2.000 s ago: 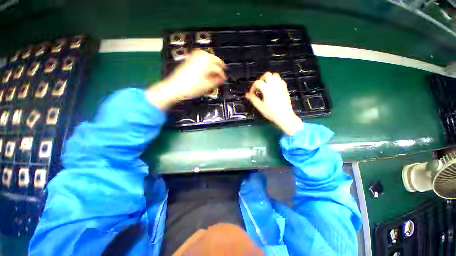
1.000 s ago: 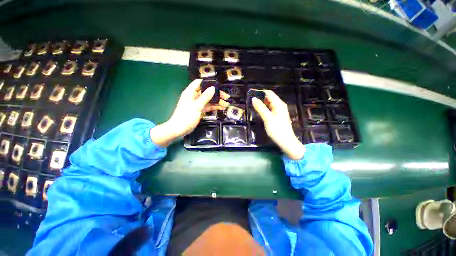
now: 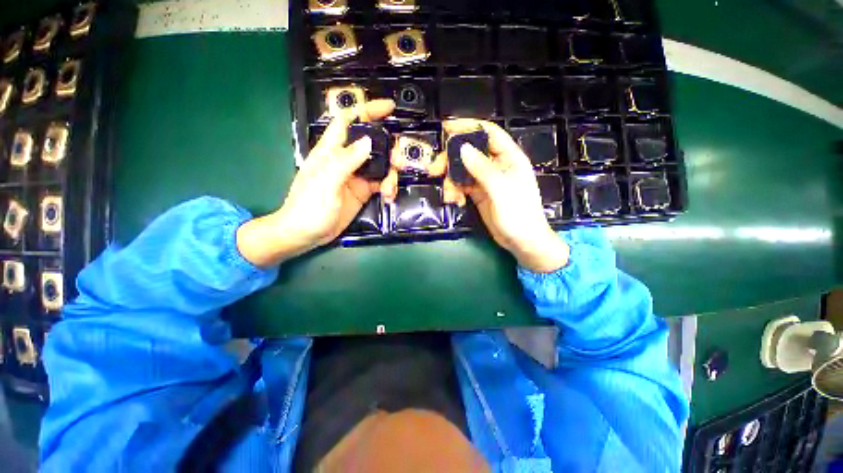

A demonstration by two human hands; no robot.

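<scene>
My left hand [image 3: 319, 189] holds a dark square smartwatch unit [image 3: 373, 155] between thumb and fingers, black face up. My right hand [image 3: 504, 189] holds another black smartwatch unit [image 3: 465, 155], thumb on its face. Both hands are over the front of the black working tray [image 3: 681, 175]. A gold watch case [image 3: 413, 151] lies back up in a pocket between the hands. A dark watch case [image 3: 409, 96] with a round centre lies in the pocket behind it. More gold cases are at the tray's back left. Black units or pockets at the right are hard to tell apart.
A large black tray [image 3: 81, 175] with rows of gold cases is at the left. At lower right are a small fan [image 3: 825, 362], a small dark object [image 3: 714, 365] and another tray [image 3: 707, 434]. A pale strip [image 3: 217, 18] crosses the green mat.
The view has shifted, and the working tray shows larger. Both hands have come together over the tray's front. The black units in them now show clearly, faces up.
</scene>
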